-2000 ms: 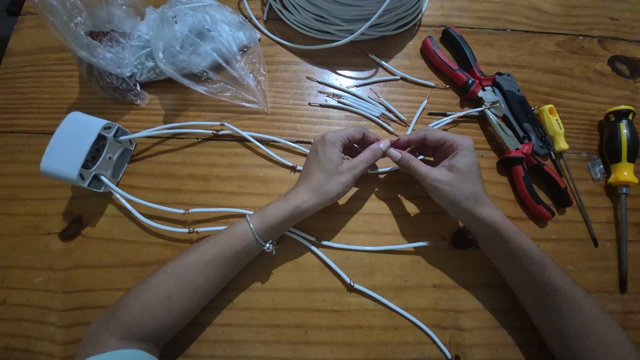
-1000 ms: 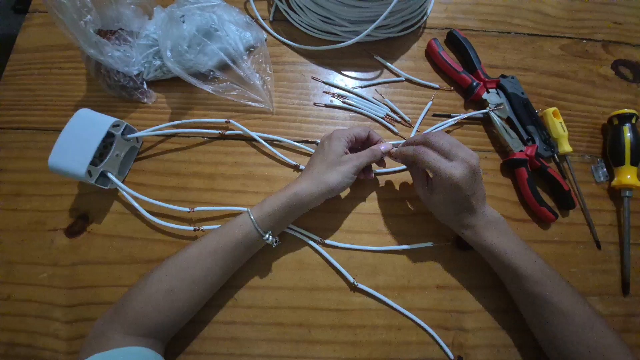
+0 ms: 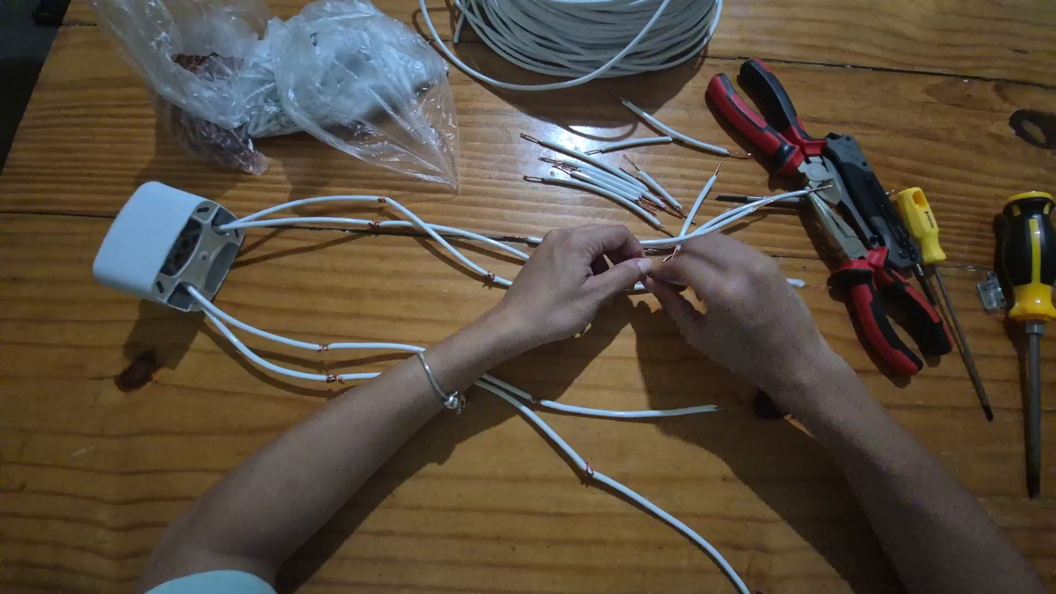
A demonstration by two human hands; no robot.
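Note:
My left hand (image 3: 569, 280) and my right hand (image 3: 734, 305) meet at the fingertips, both pinching white insulated wire at a bare copper end; the joint is mostly hidden by the fingers. White wires (image 3: 462, 235) with twisted copper joints run from a white plastic housing (image 3: 140, 243) at the left to my hands. Two more jointed wires (image 3: 643, 412) leave the housing lower down and pass under my left forearm. Just beyond my hands lie several short white wire pieces (image 3: 598, 186) with stripped copper ends.
A clear plastic bag (image 3: 355, 91) lies at the back left, beside a coil of white cable (image 3: 586, 41). At the right are red-and-black pliers (image 3: 874, 305), a black-handled tool (image 3: 862, 177), a small yellow screwdriver (image 3: 920, 227), a larger yellow-and-black screwdriver (image 3: 1027, 260) and a small clear piece (image 3: 990, 291).
My right hand has turned slightly at the fingertips, and its fingers are more curled than two seconds ago. My left hand stays in nearly the same place.

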